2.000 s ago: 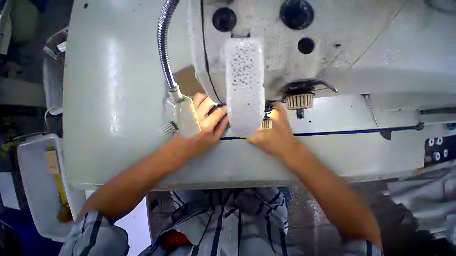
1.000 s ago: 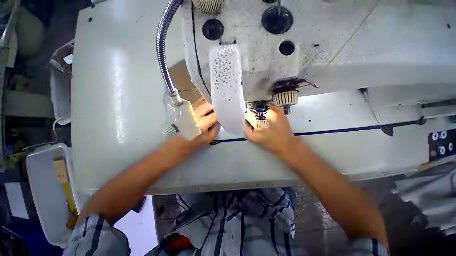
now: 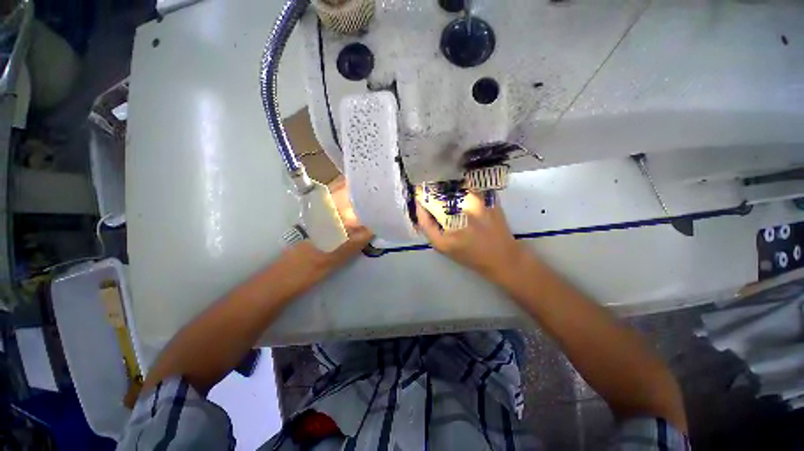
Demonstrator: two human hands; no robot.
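Note:
The white sewing machine head [image 3: 423,106] stands over the pale table. Its long speckled cover [image 3: 375,163] hides the needle area and some fingertips. My left hand [image 3: 344,227] is left of the cover, partly behind the lamp head [image 3: 319,216]; its fingertips are hidden. My right hand [image 3: 472,233] is right of the cover, fingers bent beside the lit metal parts and ribbed knob [image 3: 455,220]. Whether either hand holds a piece cannot be seen. A brown flat piece [image 3: 308,145] lies behind the lamp, left of the machine head.
The flexible lamp tube [image 3: 271,88] curves down left of the head. A black switch box [image 3: 781,247] is at the right table edge. A white bin [image 3: 97,343] stands left of the table. Grey cloth [image 3: 763,339] is heaped at right. A black object [image 3: 249,361] lies below the table's front edge.
The view has shifted, so the machine head appears further left and lower. My left hand's fingers have gone further behind the lamp head and cover. My right hand stays beside the ribbed knob.

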